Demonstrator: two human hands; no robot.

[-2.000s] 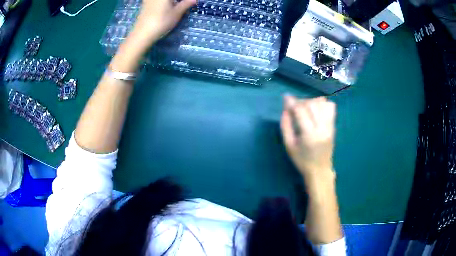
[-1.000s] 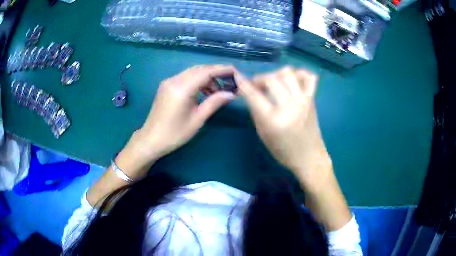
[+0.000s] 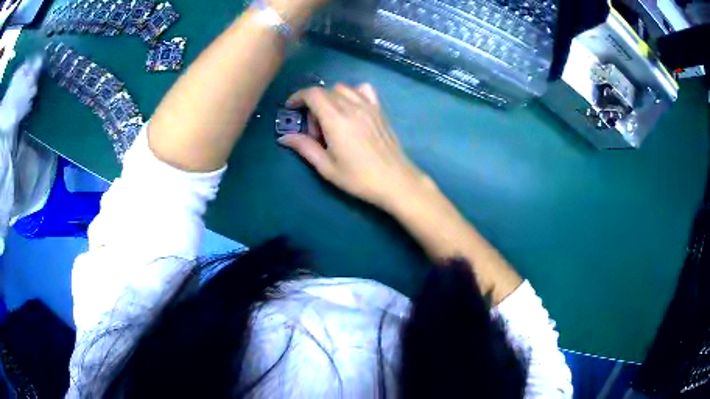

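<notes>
My right hand (image 3: 346, 136) is at the middle left of the mat, thumb and forefinger around a small grey-purple square part (image 3: 289, 121) with a round centre. A thin lead shows just above the forefinger. My left arm reaches up past it. Only the base of my left hand (image 3: 302, 8) shows at the top edge; its fingers are out of the picture. Clear blister trays (image 3: 436, 66) lie beyond my right hand.
Circuit boards (image 3: 97, 87) stand in curved rows at far left, with a single board (image 3: 166, 54) beside them. The screw feeder (image 3: 592, 93) is at upper right. Black blister trays (image 3: 685, 304) are at the right edge. A blue stool (image 3: 66, 206) is below left.
My hands have parted. My left hand has gone up out of the picture. My right hand has moved left to the square part, which lay loose on the mat a second ago. The view has shifted.
</notes>
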